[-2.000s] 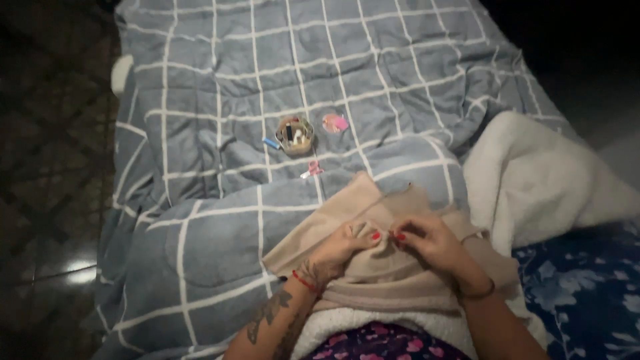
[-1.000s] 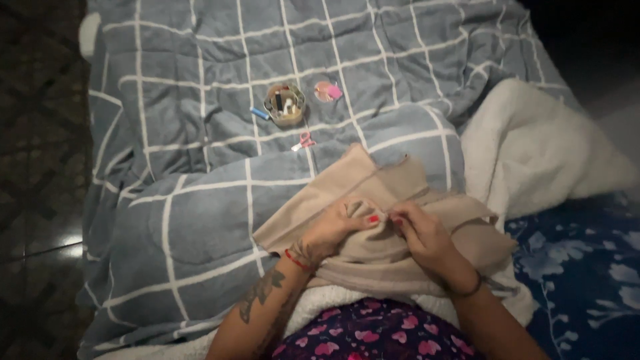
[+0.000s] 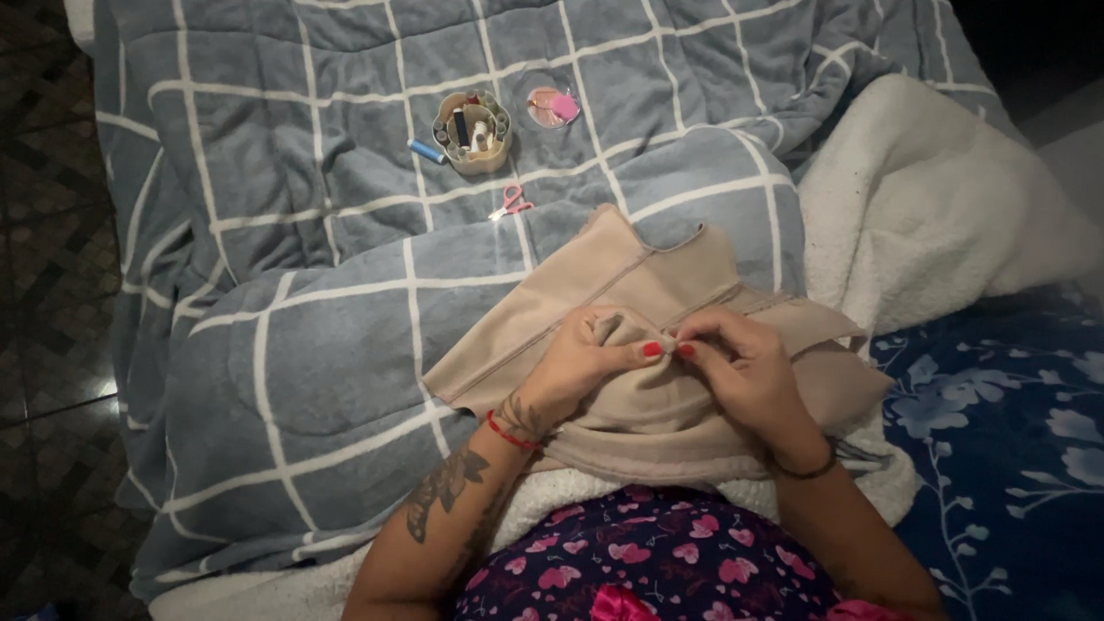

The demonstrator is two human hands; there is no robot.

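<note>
A beige fabric garment (image 3: 552, 310) with stitched seams lies bunched over my lap. My left hand (image 3: 595, 354) grips a gathered fold of it, thumb on top. Close beside, my right hand (image 3: 742, 362) pinches the same fold between thumb and forefinger; whether a needle is between the fingertips cannot be told. Beyond the garment, small pink-handled scissors (image 3: 512, 202) lie on the blanket. Behind them stands a round container (image 3: 480, 161) with several thread spools, a black one (image 3: 461, 128) among them. A blue thread spool (image 3: 426, 152) lies against its left side.
A clear round case (image 3: 539, 105) with a pink item rests right of the container. The grey-blue checked blanket (image 3: 336, 345) is rumpled under everything. White fleece (image 3: 914, 207) is heaped at the right, above a dark blue floral cloth (image 3: 966, 414). Tiled floor (image 3: 52, 328) shows at the left.
Both hands stay on the fold of the garment, with the fingertips close together. The scissors, the container and the spools have not moved on the blanket.
</note>
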